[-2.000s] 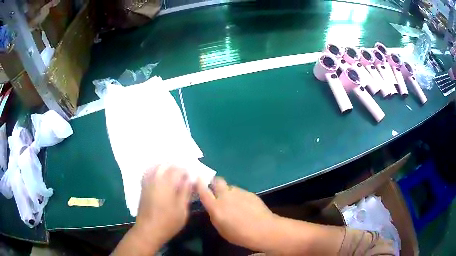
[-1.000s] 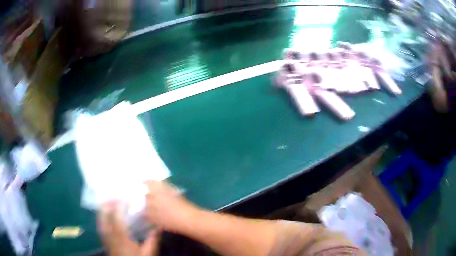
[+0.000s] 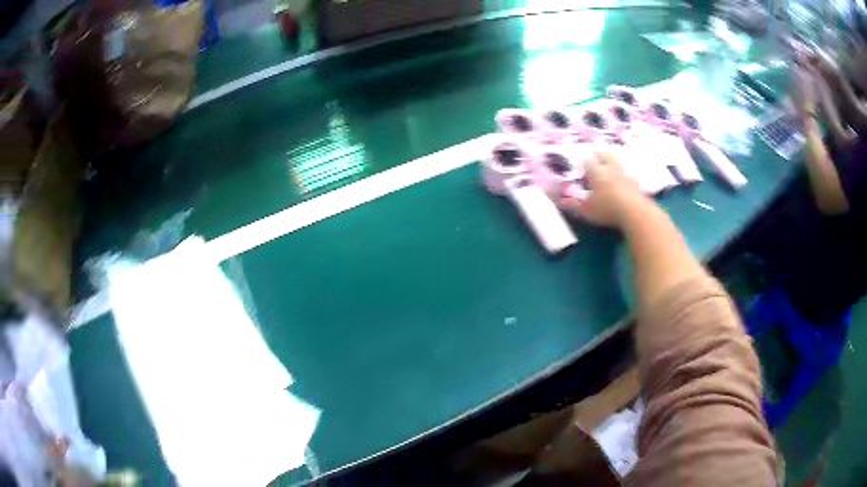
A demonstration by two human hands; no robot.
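Several pale pink handheld fans [image 3: 544, 218] lie in a group on the green bench, round heads toward the back. My right hand [image 3: 608, 192] is at the front of the group, its fingers closed around the handle of one fan [image 3: 558, 164]; the hand hides most of that handle. The fan still lies among the others. A stack of flat white bags [image 3: 204, 366] lies at the left, its front cut off by the picture's bottom edge. My left hand is not in view.
White bagged bundles [image 3: 43, 404] are at the left edge. A crumpled clear bag [image 3: 143, 249] touches the stack's top. An open carton [image 3: 608, 404] stands below the bench edge, partly behind my right arm. Another person's arm [image 3: 823, 166] and a blue stool [image 3: 803, 333] are at the right.
My right hand has left the white stack and reached right to the pink fans. My left hand has gone out of the picture. The view has shifted, with fans and stack now further left.
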